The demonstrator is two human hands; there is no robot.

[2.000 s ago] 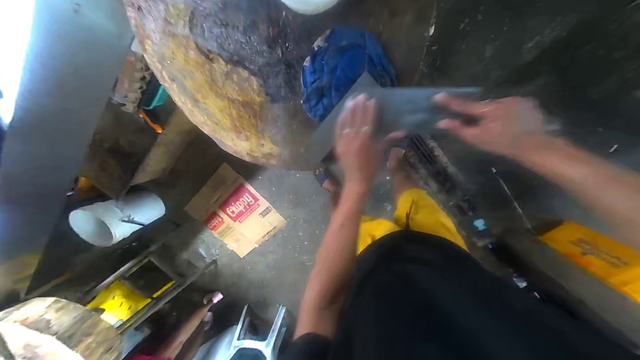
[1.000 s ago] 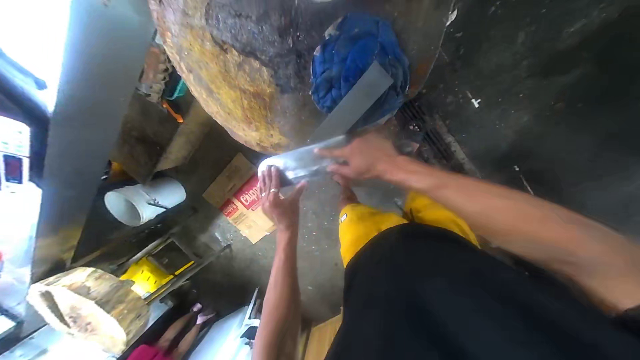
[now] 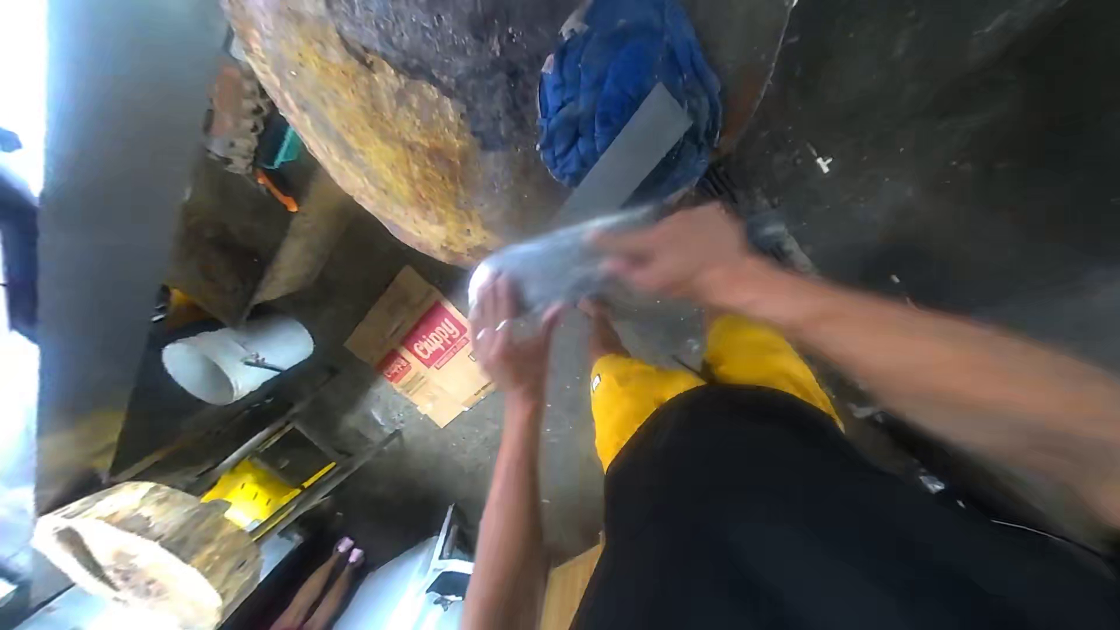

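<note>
A grey, shiny sheet or long piece [image 3: 556,262], blurred, spans between my two hands; its material is unclear. My left hand [image 3: 510,337], with a ring on one finger, grips its rounded near-left end. At its right part, the fingers of my right hand [image 3: 678,254] rest on or hold the surface; blur hides the exact grip. Just beyond, a flat grey strip [image 3: 634,149] lies slanted across a crumpled blue cloth [image 3: 582,105] on the large round wooden tabletop [image 3: 394,131]. Whether the strip joins the piece in my hands cannot be told.
Flattened cardboard [image 3: 429,350] lies on the floor left of my legs. A white bucket [image 3: 241,359] lies on its side. At the lower left are a cut log [image 3: 149,556], a yellow object [image 3: 249,490] and another person's legs [image 3: 319,582]. A white plastic chair or stool [image 3: 411,582] is nearby.
Two seconds ago my hands held a flat grey sheet farther right, beside the blue cloth. My left hand has moved left, and the slanted strip now shows across the cloth.
</note>
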